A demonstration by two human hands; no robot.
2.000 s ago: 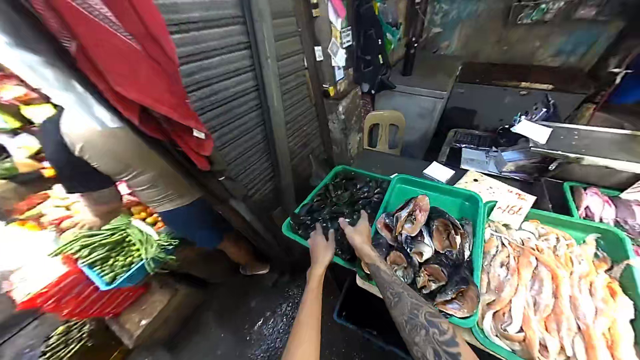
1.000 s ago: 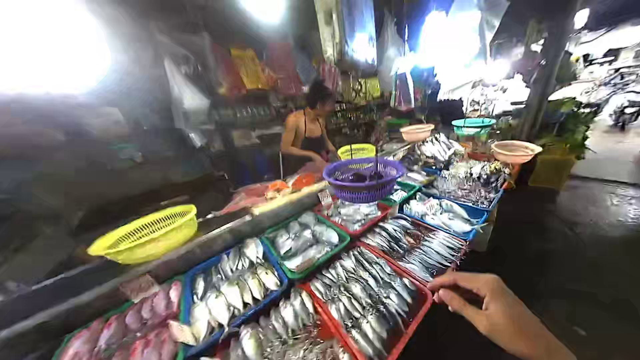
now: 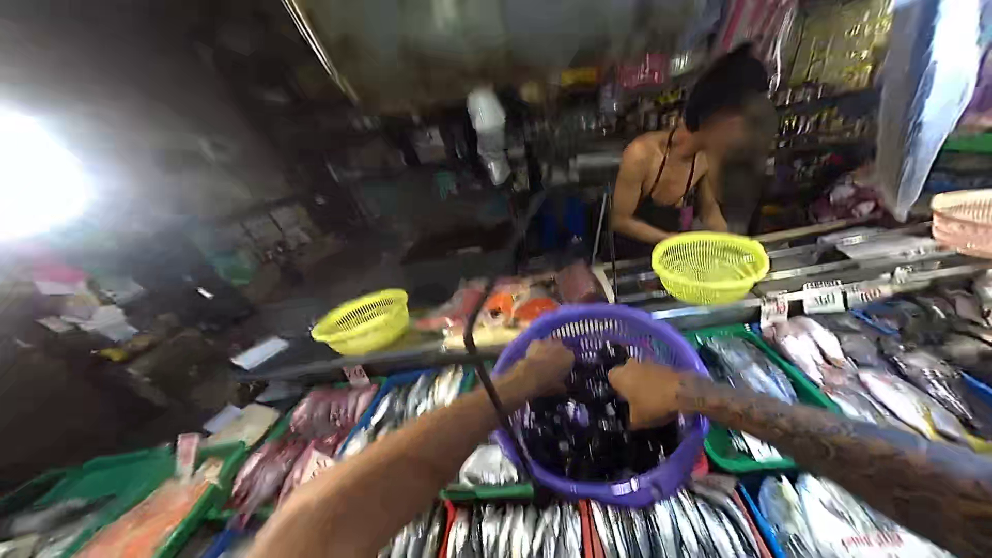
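A purple plastic basket [image 3: 635,488] hangs or stands at the centre, above trays of fish, with dark, shiny pieces [image 3: 581,434] in its lower part; blur hides what they are. Inside its left side is my left hand [image 3: 549,364], fingers bent down toward the dark pieces. My right hand [image 3: 645,391], on a tattooed forearm, reaches in from the right, its fingers curled over the same pieces. Whether either hand grips any of them cannot be seen. A dark cord or strap [image 3: 484,372] runs down beside the basket's left rim.
Below lie trays of small silver fish [image 3: 515,531], pink fish [image 3: 329,411] and a green tray of fillets [image 3: 225,473]. Yellow baskets [image 3: 364,322] [image 3: 709,267] stand along the counter edge. Behind it a person [image 3: 659,186] in a dark apron leans over. A pale pink basket [image 3: 965,221] is at right.
The view has swung from the green crates of dark pieces and fish heads to the fish stall. Both hands are now inside the purple basket; one second ago one hand showed, outside it.
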